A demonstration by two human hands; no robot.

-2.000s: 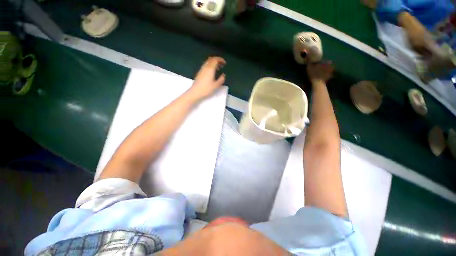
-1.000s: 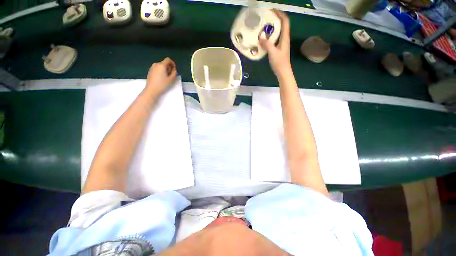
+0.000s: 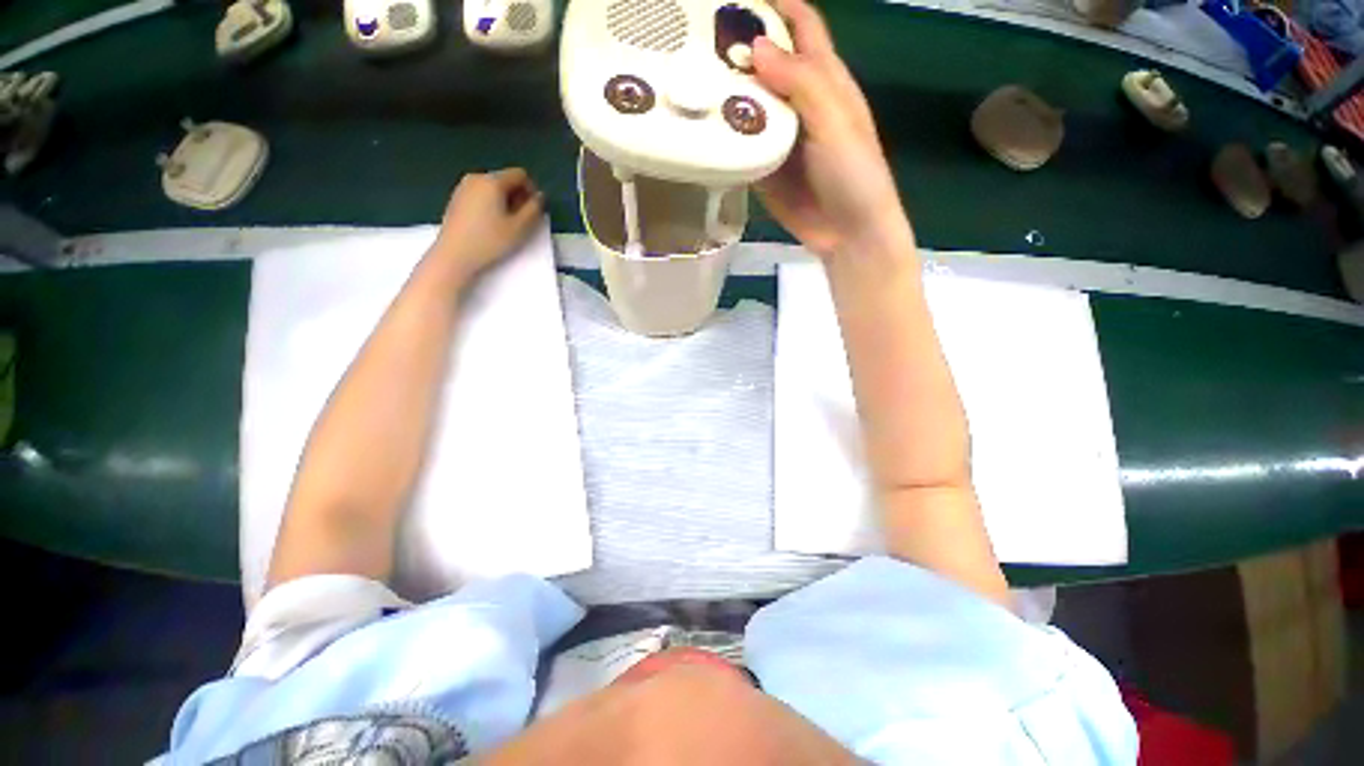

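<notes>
My right hand [image 3: 838, 150] holds a cream humidifier head [image 3: 673, 120] above the water container, its thumb by the dark oval display. Two round brown nozzles and a round grille patch face me. Two white wicks [image 3: 631, 217] run between the head's underside and the container; whether they are attached to the head I cannot tell. The cream water container [image 3: 663, 287] stands upright, its mouth partly hidden by the head. My left hand [image 3: 495, 219] is loosely curled at the rail, left of the container, with nothing visible in it.
Two white pads [image 3: 957, 419] lie under my forearms, with ribbed grey-blue cloth [image 3: 673, 449] between them. Beyond the metal rail [image 3: 352, 240], the green belt carries more heads [image 3: 389, 23], an upturned cream piece [image 3: 214, 163] and beige-brown pieces [image 3: 1019, 127].
My right hand has picked up the head from the belt and brought it left over the container. My left hand has closed into a loose curl. The view has levelled and shifted.
</notes>
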